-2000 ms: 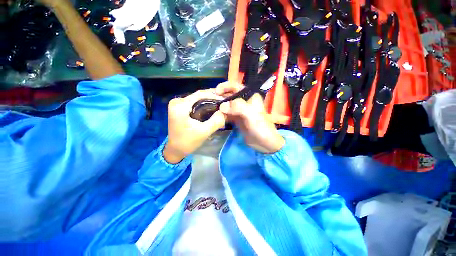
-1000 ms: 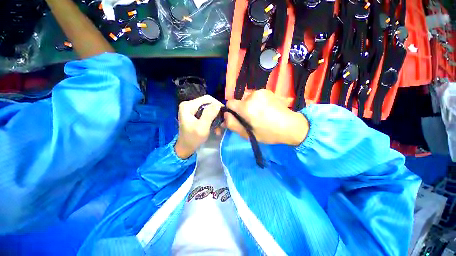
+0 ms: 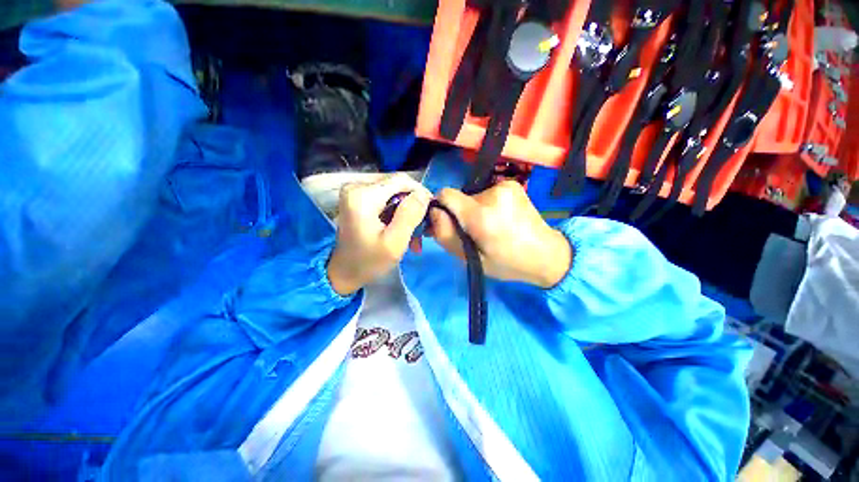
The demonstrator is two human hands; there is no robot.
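My left hand (image 3: 370, 233) holds a dark watch head (image 3: 396, 202), mostly hidden by the fingers, in front of my chest. My right hand (image 3: 504, 231) pinches a black watch strap (image 3: 476, 292) where it meets the head. The strap curves over the right fingers and its free end hangs down over my smock. The fingertips of both hands nearly touch. Whether strap and head are joined cannot be seen.
An orange-red tray (image 3: 546, 151) with several black-strapped watches lies ahead to the right, straps hanging over its near edge. Another person's blue sleeve (image 3: 85, 179) is at the left. The green bench edge (image 3: 311, 9) crosses the top.
The view has tilted down, so the tray and bench sit higher and the loose heads have left the picture. The strap, earlier above my right hand, now hangs down below it. Both hands stay together.
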